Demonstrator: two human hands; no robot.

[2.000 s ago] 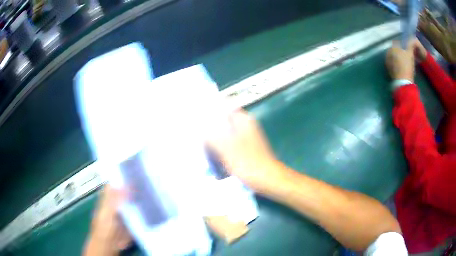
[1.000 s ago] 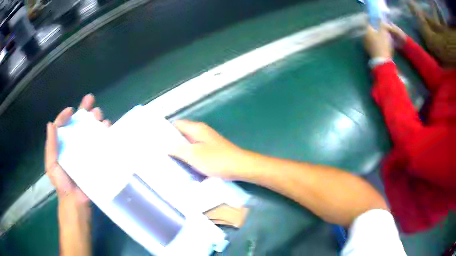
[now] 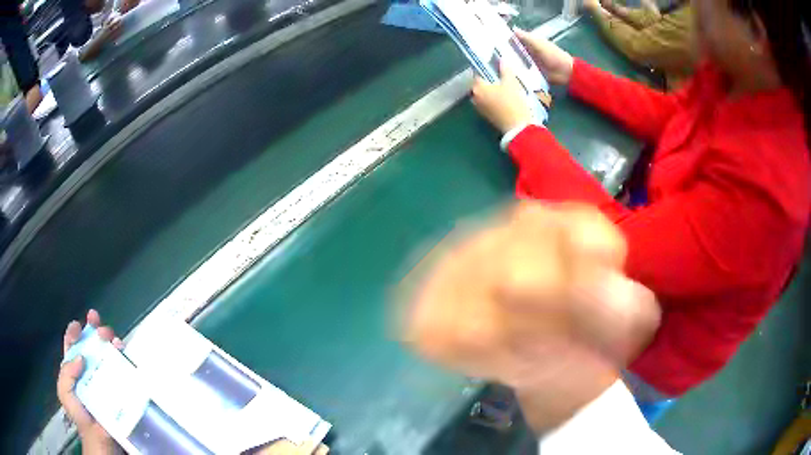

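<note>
A carton blank [image 3: 178, 351], white with a pale blue end and two dark grey-violet rectangles, is at the lower left. My left hand [image 3: 82, 382] holds it by its left end, fingers curled round the far edge. A tan card piece [image 3: 289, 447] shows at its lower right edge, cut off by the picture's bottom. My right hand [image 3: 533, 289] is off the blank, raised close to the camera over the green worktop. It is blurred with its fingers bent, and whether it holds anything cannot be told.
A scuffed white rail [image 3: 311, 191] runs diagonally between the worktop [image 3: 338, 267] and the dark conveyor belt [image 3: 204, 169]. A person in red [image 3: 711, 258] sits close at the right, holding similar blanks [image 3: 498, 44]. A blue piece [image 3: 411, 16] lies on the belt.
My right hand has left the blank and moved right, towards the camera. The blank and my left hand now show lower and further left. The view has turned towards the neighbour in red.
</note>
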